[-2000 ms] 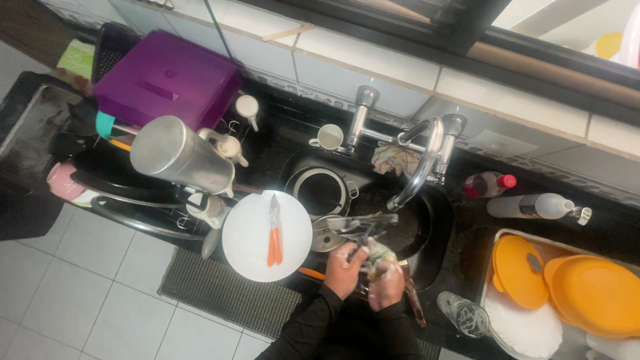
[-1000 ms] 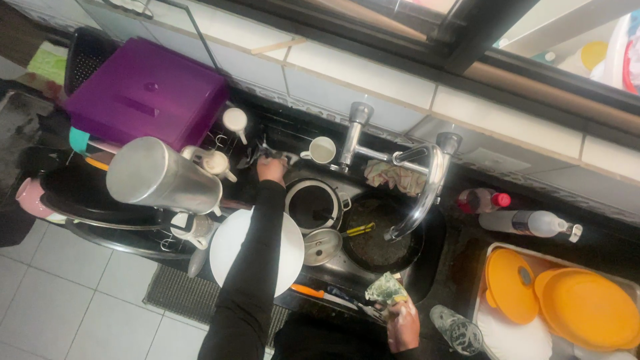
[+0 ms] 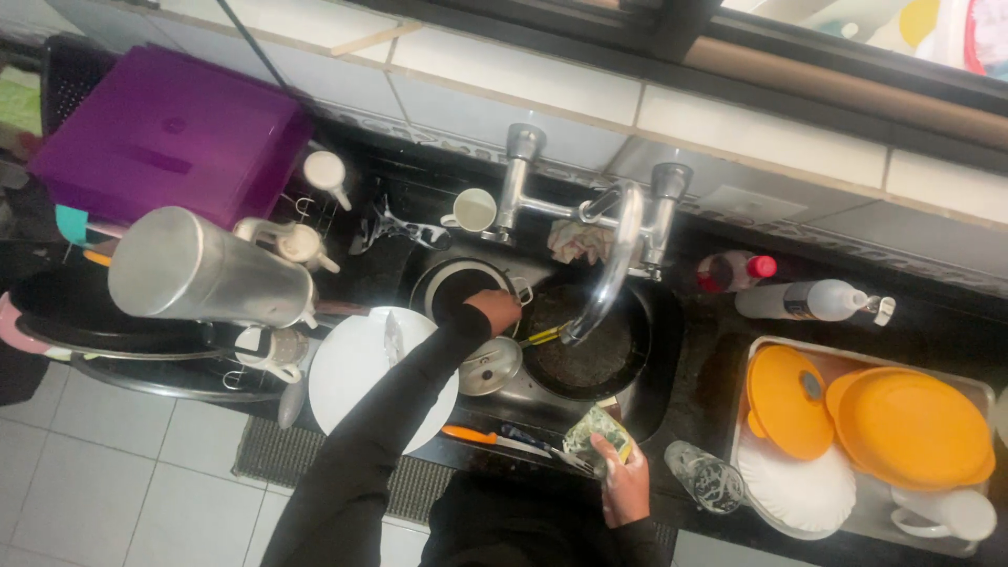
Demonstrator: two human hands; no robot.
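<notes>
My left hand reaches into the sink over the rim of a light-coloured pot; what its fingers touch is hidden. My right hand holds a soapy green and yellow sponge at the sink's front edge. A frying pan lies in the sink under the chrome faucet, with a yellow-handled utensil across its rim. Between pot and pan is a metal lid. An orange-handled knife and a fork lie along the front edge. My left forearm crosses a white plate.
Left stand a purple box, a metal pitcher and mugs on a rack. Behind the sink are a mug and a cloth. Bottles, a glass and a tray with orange containers stand at right.
My left hand has moved from the dark item behind the sink's left corner to the pot. The orange-handled knives seen on the plate two seconds ago are gone from it. My right hand still holds the sponge.
</notes>
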